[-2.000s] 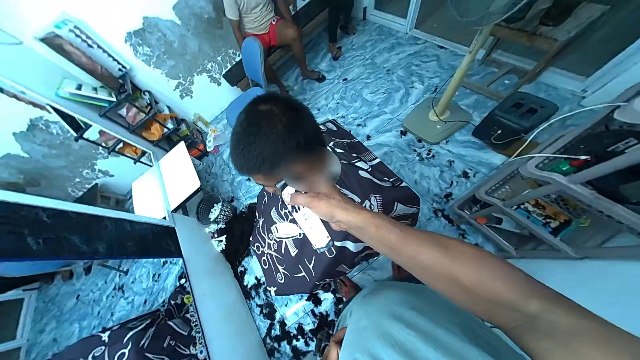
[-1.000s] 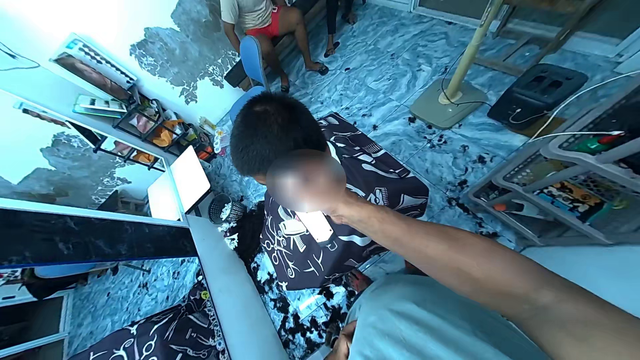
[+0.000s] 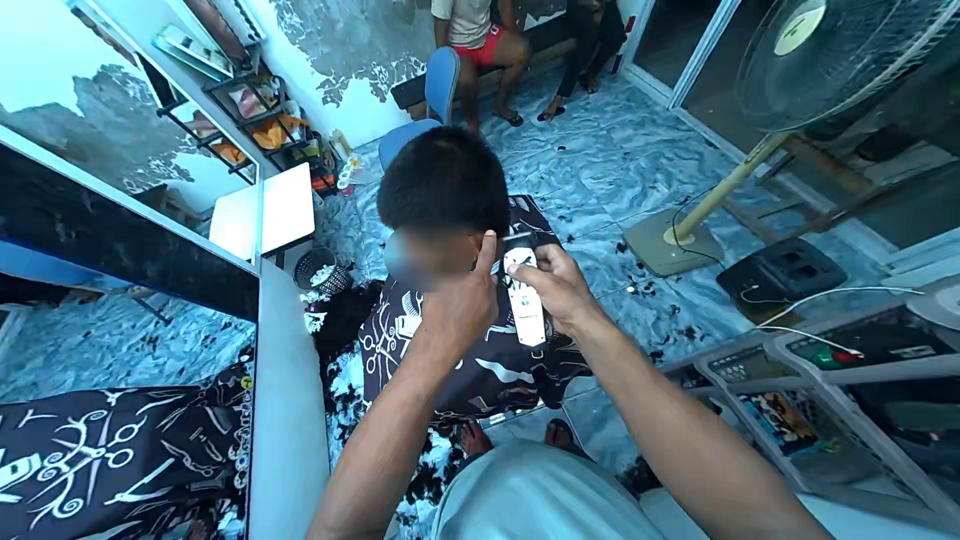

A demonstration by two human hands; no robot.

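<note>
A seated person with short dark hair [image 3: 444,180] wears a black barber's cape [image 3: 480,375] printed with white scissors and combs. My right hand [image 3: 555,289] grips a white cordless hair clipper [image 3: 525,296], its dark head pointing up beside the ear. My left hand [image 3: 461,307] touches the side of the person's head near that ear, index finger extended, with no tool visible in it. Whether the clipper's blade touches the hair cannot be told.
A mirror [image 3: 127,225] and its ledge stand at left, near a wastebasket [image 3: 322,274]. Cut hair lies on the tiled floor [image 3: 585,172]. A pedestal fan [image 3: 705,202], a black case [image 3: 780,274] and a grey shelf cart [image 3: 810,367] are at right. Seated people [image 3: 480,45] are behind.
My left hand has come up to the person's head; earlier it was low by my lap. My right hand and the clipper have moved from the front of the face to beside the ear.
</note>
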